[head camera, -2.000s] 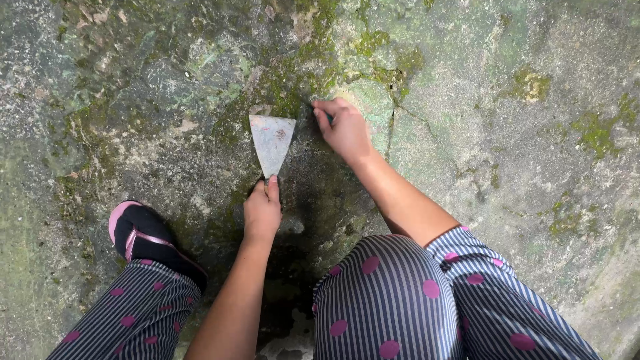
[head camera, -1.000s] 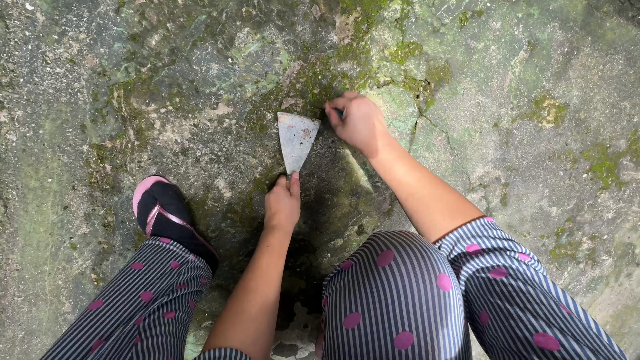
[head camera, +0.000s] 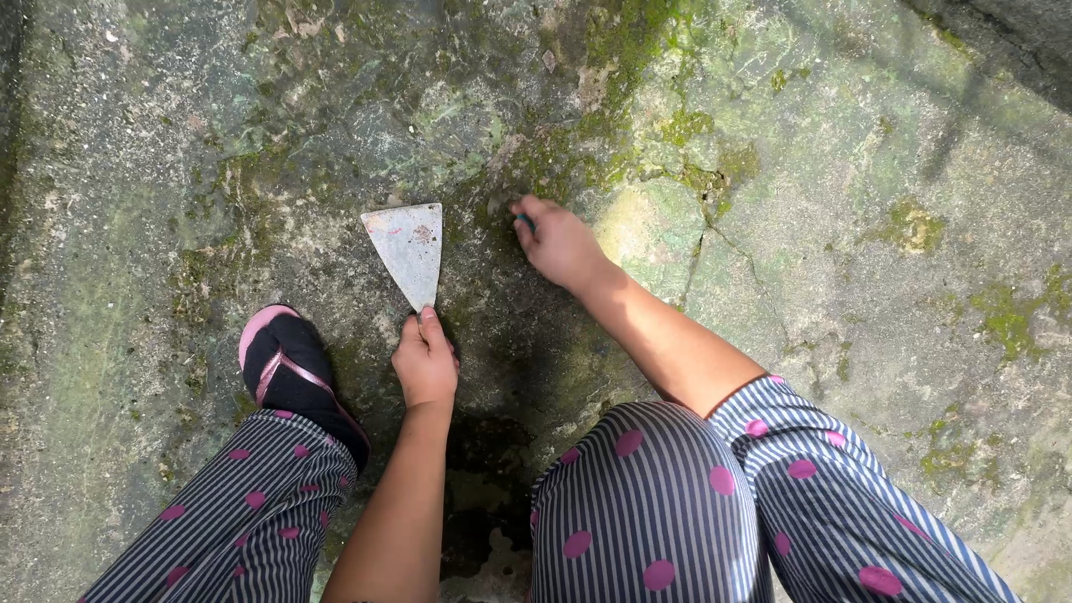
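Observation:
My left hand (head camera: 425, 358) is closed around the handle of a putty knife (head camera: 410, 251), whose broad grey metal blade points up and away over the concrete. Specks of dirt and reddish marks show on the blade. To the right of the blade, my right hand (head camera: 559, 241) has its fingers curled around a small tool (head camera: 526, 221), of which only a bit of teal shows; its kind is hidden by the fingers. That hand is at a dark patch of the mossy concrete ground (head camera: 536, 167).
Green moss (head camera: 691, 126) grows along a crack (head camera: 699, 243) right of my right hand. My left foot wears a black sock and a pink flip-flop (head camera: 266, 322). My knee in striped, dotted trousers (head camera: 645, 502) is near the lower middle. A raised concrete edge (head camera: 1005, 42) crosses the upper right corner.
The putty knife in my left hand is farther from my right hand than one second ago, and its blade has turned. Both hands keep their hold.

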